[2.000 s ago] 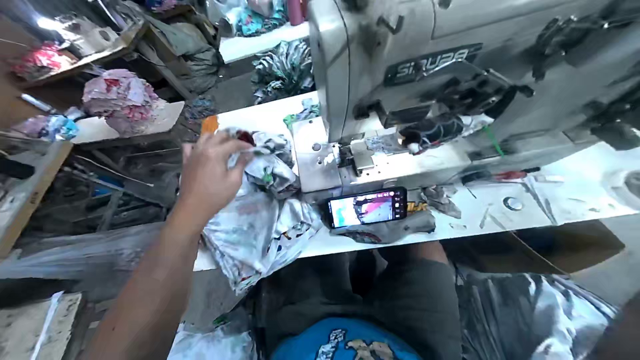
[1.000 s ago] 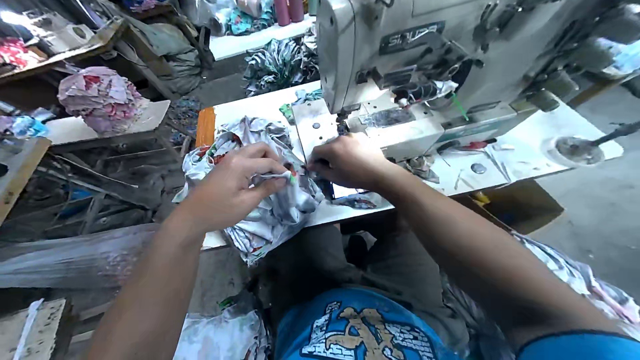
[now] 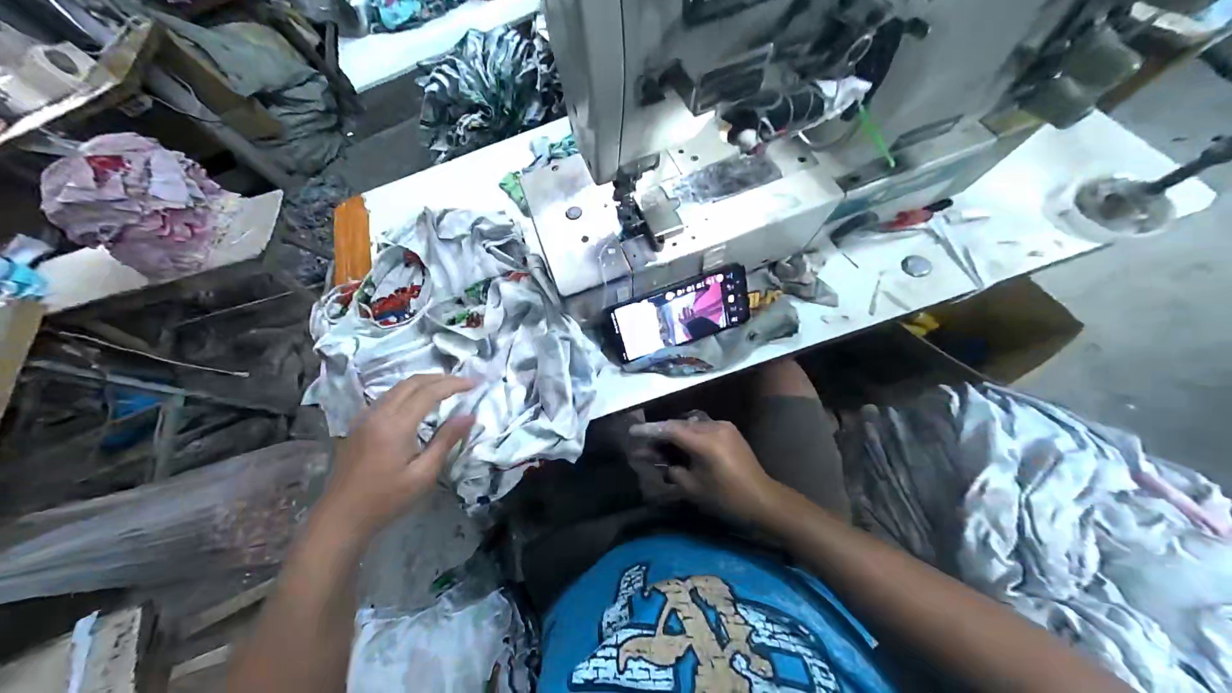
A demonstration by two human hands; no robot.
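Observation:
Heaped grey-white printed fabric lies on the left end of the white sewing table, left of the industrial sewing machine's needle area. My left hand is at the heap's lower left edge, fingers apart, gripping nothing visible. Below the table edge, over my lap, my right hand has its fingers curled; a small greyish thing shows at the fingertips, but whether it is held is unclear. A lit smartphone rests in front of the machine, with fabric scraps beside it.
Red-handled scissors or snips and a round metal disc lie right on the table. More grey-white fabric is piled at my right. Pink fabric sits on a bench at left. An orange strip marks the table's left end.
My right hand has moved from the needle area down over my lap. My left hand has moved down from the middle of the fabric heap to its lower left edge.

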